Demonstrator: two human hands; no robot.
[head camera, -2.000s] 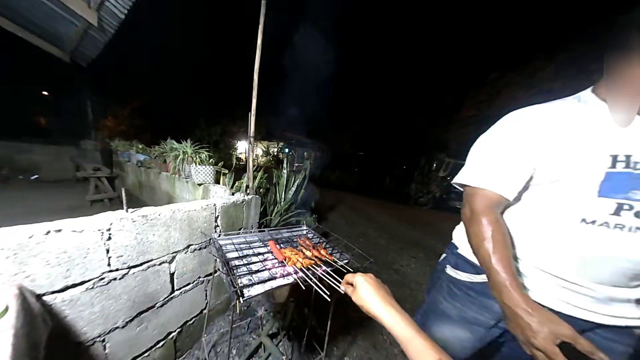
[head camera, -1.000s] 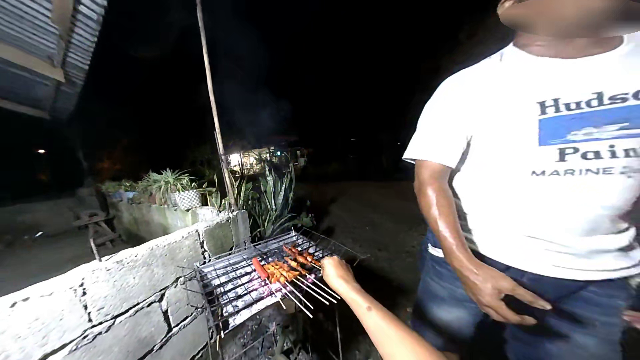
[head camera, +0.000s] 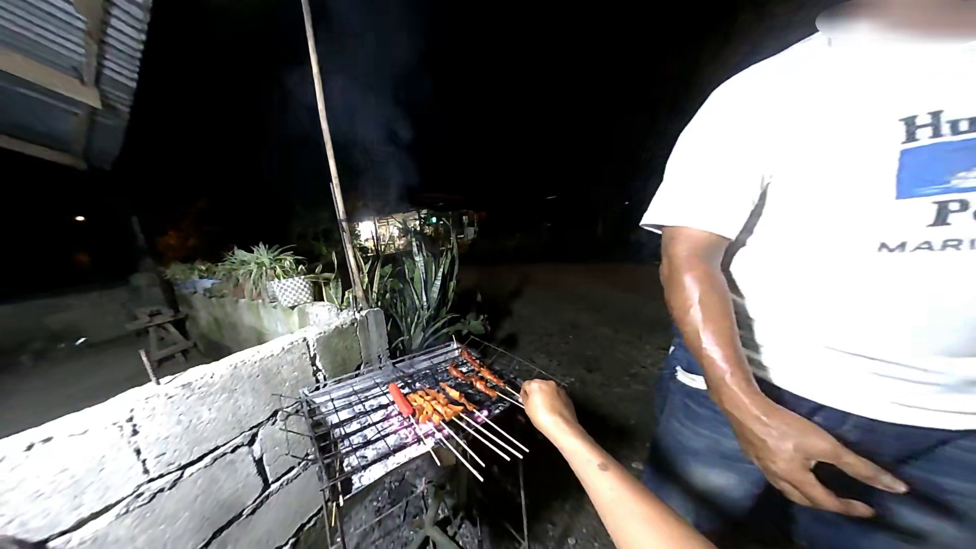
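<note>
My right hand (head camera: 547, 406) reaches in from the lower right, its fingers closed on the stick end of a meat skewer (head camera: 480, 370) at the right side of the wire grill grate (head camera: 358, 427). Left of it, several skewers of orange-brown meat (head camera: 433, 406) lie side by side, their bare sticks pointing toward me. A red hotdog on a stick (head camera: 399, 399) lies at their left end. Glowing charcoal and pale ash (head camera: 381, 454) show beneath the wires. My left hand is out of the frame.
A concrete block wall (head camera: 198, 412) runs along the left, with a thin pole (head camera: 328, 130) at its end. Potted plants (head camera: 263, 267) and snake plants (head camera: 427, 290) grow behind. A person in a white shirt (head camera: 808, 305) stands close on the right. A wooden bench (head camera: 162, 335) stands far left.
Some skewers now lie apart at the grate's right side, by my right hand; a second ago they were closer to the rest. The view has shifted.
</note>
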